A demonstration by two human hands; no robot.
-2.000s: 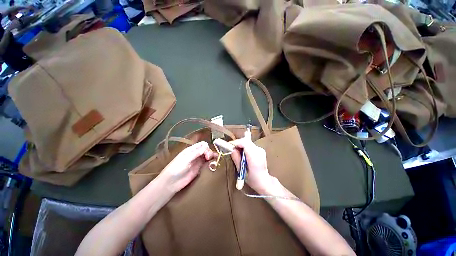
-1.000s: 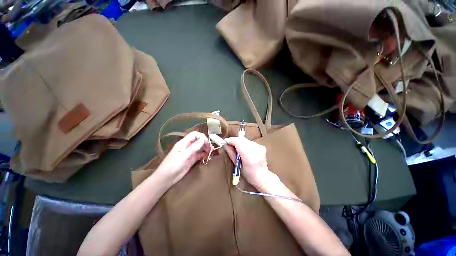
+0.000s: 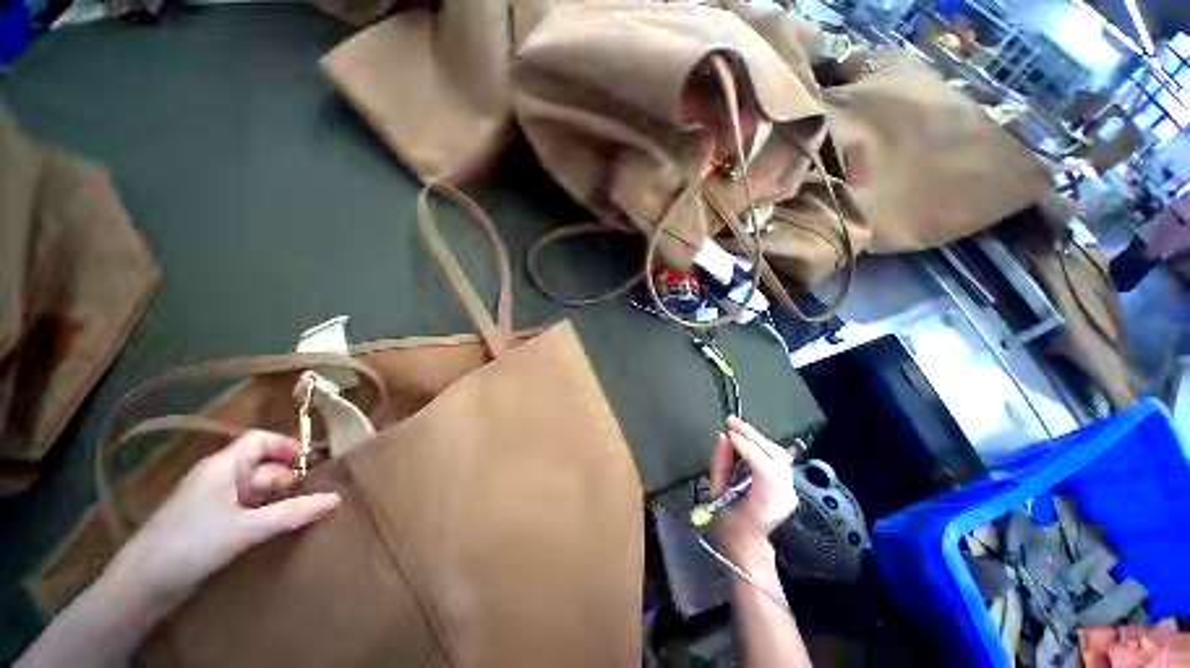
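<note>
A tan tote bag point(image 3: 522, 483) lies in front of me, its narrow handle loops standing up at the mouth. My left hand point(image 3: 242, 502) is at the bag mouth, its curled fingers at the lower end of a metal snap hook point(image 3: 304, 431); the thumb lies apart over the bag panel. A pale wrapped tab point(image 3: 342, 420) shows beside the hook. My right hand point(image 3: 760, 485) is off the bag, past the table's right edge, and holds the thread burner pen point(image 3: 722, 502). A thin pale cord trails from the pen along my forearm.
A stacked bag point(image 3: 65, 274) is cut off at the left. Heaped bags point(image 3: 653, 91) lie at the back right. A red can point(image 3: 679, 290) and black cable point(image 3: 724, 379) are at the table's right side. A grey fan point(image 3: 829, 516) and blue crate of scraps point(image 3: 940, 522) are below right.
The view has turned right. My right hand has moved away from the clasp and off the bag to the right with the pen. My left hand remains by the hook.
</note>
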